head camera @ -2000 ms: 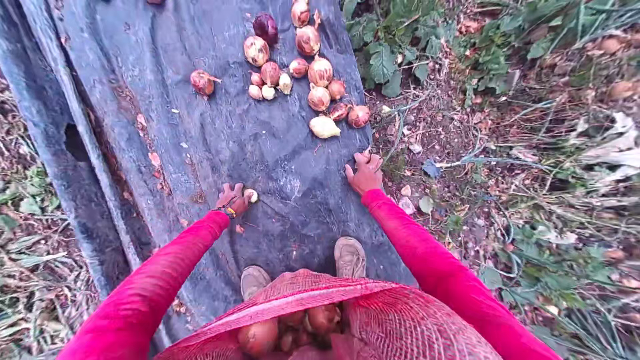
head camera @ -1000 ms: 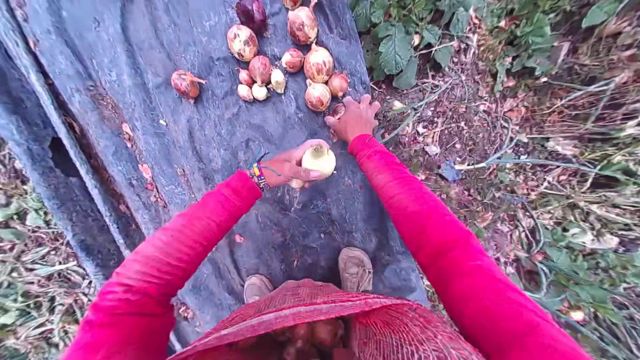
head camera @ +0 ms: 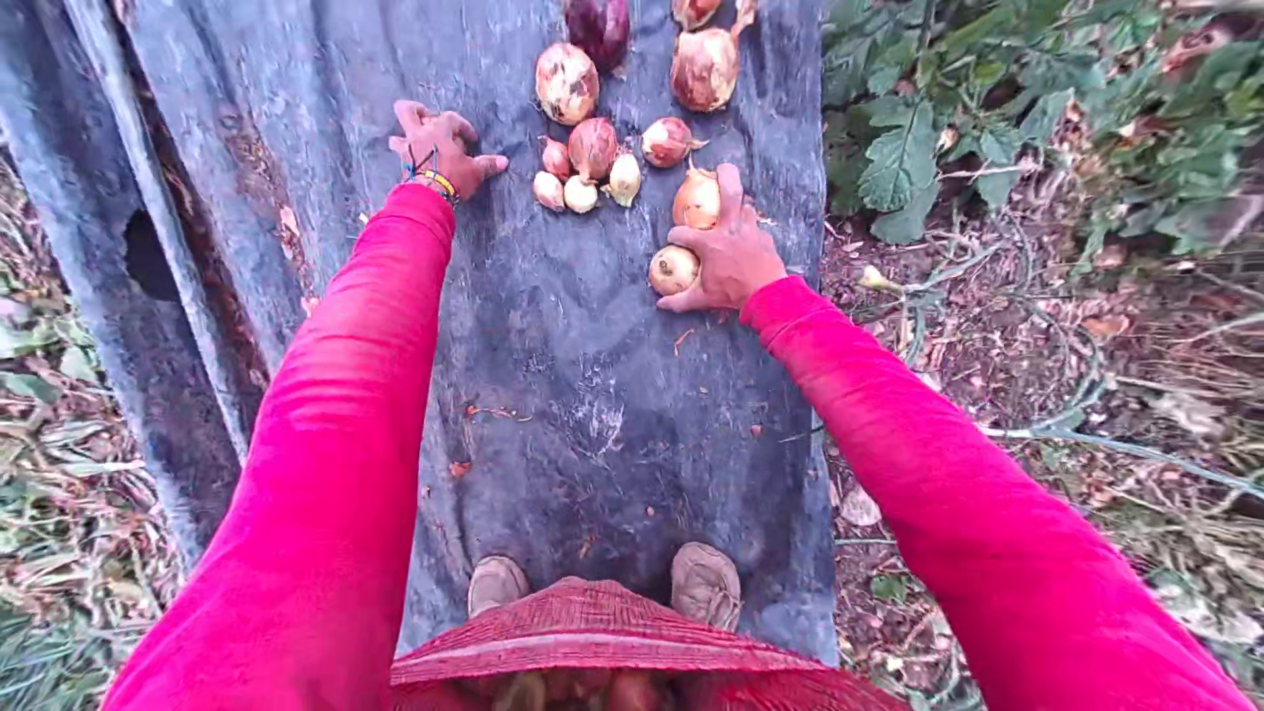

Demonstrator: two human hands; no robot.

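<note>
My right hand (head camera: 731, 247) is closed around an onion (head camera: 674, 271) on the dark plastic sheet, its upper fingers against a second onion (head camera: 698, 199). At the upper left, my left hand (head camera: 441, 148) holds nothing, its fingers spread low over the sheet. Between the hands lies a cluster of small onions, among them a reddish one (head camera: 592, 148) and a pale one (head camera: 623, 179). A larger peeling onion (head camera: 567, 83) and a dark purple onion (head camera: 598, 30) lie above them. Another large onion (head camera: 705, 70) is farther right. A red mesh sack (head camera: 592, 622) with onions inside hangs open before me.
The dark plastic sheet (head camera: 553, 395) runs away beneath my shoes (head camera: 705, 585), with a raised fold (head camera: 148, 148) and a hole along its left side. Leafy green plants (head camera: 904, 158) border its right edge, above soil with dry stalks. Dry litter and grass lie left.
The pale onion is no longer in my left hand, which has moved up and left to the sheet. My right hand has closed on an onion at the cluster's right. The view has shifted.
</note>
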